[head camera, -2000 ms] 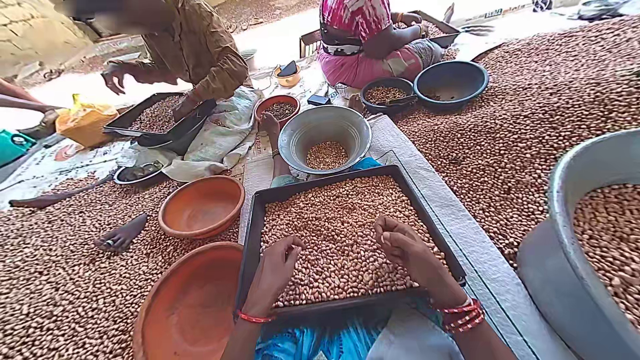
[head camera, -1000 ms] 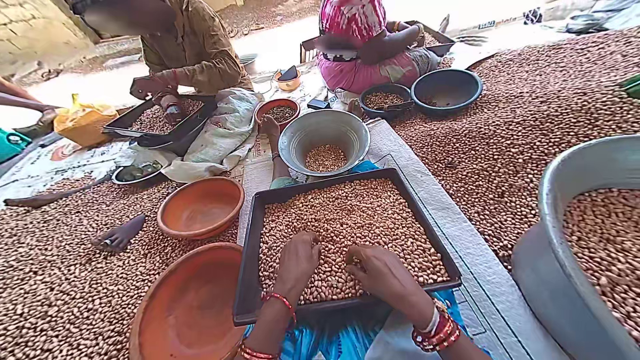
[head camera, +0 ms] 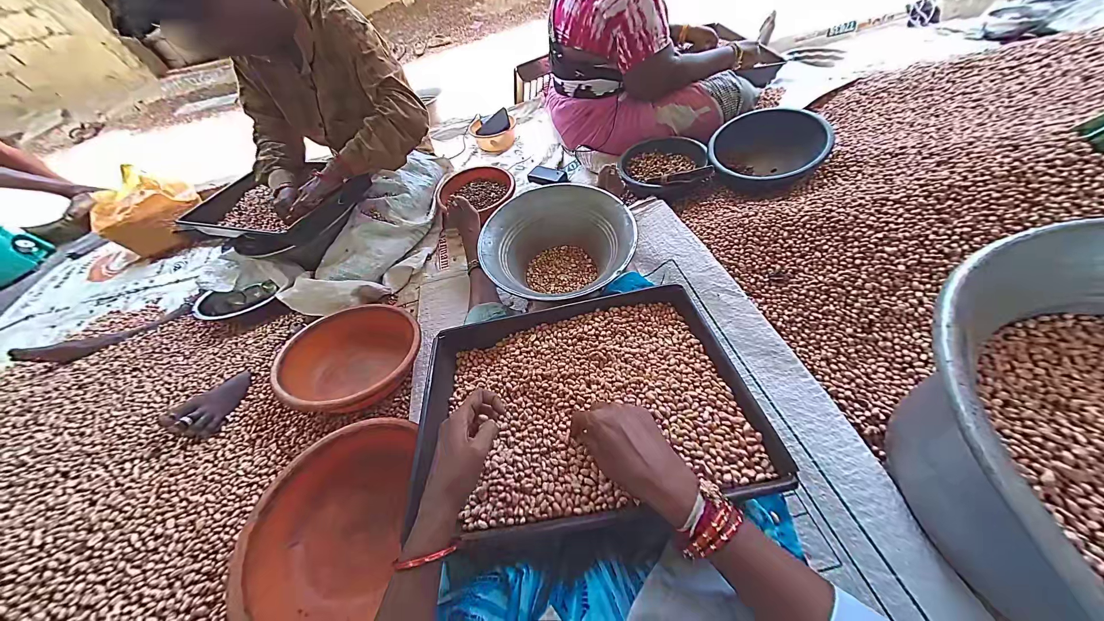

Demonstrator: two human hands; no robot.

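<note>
A dark rectangular tray (head camera: pixel 423 448) rests on my lap over blue cloth, with a layer of reddish-brown nuts or beans (head camera: pixel 604 371) in it. My left hand (head camera: pixel 466 440) is over the tray's left part, thumb and fingertips bent towards each other; whether a nut is between them cannot be told. My right hand (head camera: pixel 634 453) lies palm down near the middle of the tray, its curled fingertips touching the nuts and partly hidden. Just beyond the tray stands a metal basin (head camera: pixel 500 237) with some nuts at its bottom.
Two clay bowls (head camera: pixel 323 526) (head camera: pixel 345 358) sit at the left. A large metal tub (head camera: pixel 940 414) of nuts is at the right. Nut heaps (head camera: pixel 862 224) cover both sides. A person (head camera: pixel 336 95) works over another tray (head camera: pixel 194 216); a second person (head camera: pixel 612 78) sits near dark bowls (head camera: pixel 772 147).
My hands were closer together over the nuts one second ago; my left hand has since moved left. At the upper left, the co-worker's hands have lowered into their tray.
</note>
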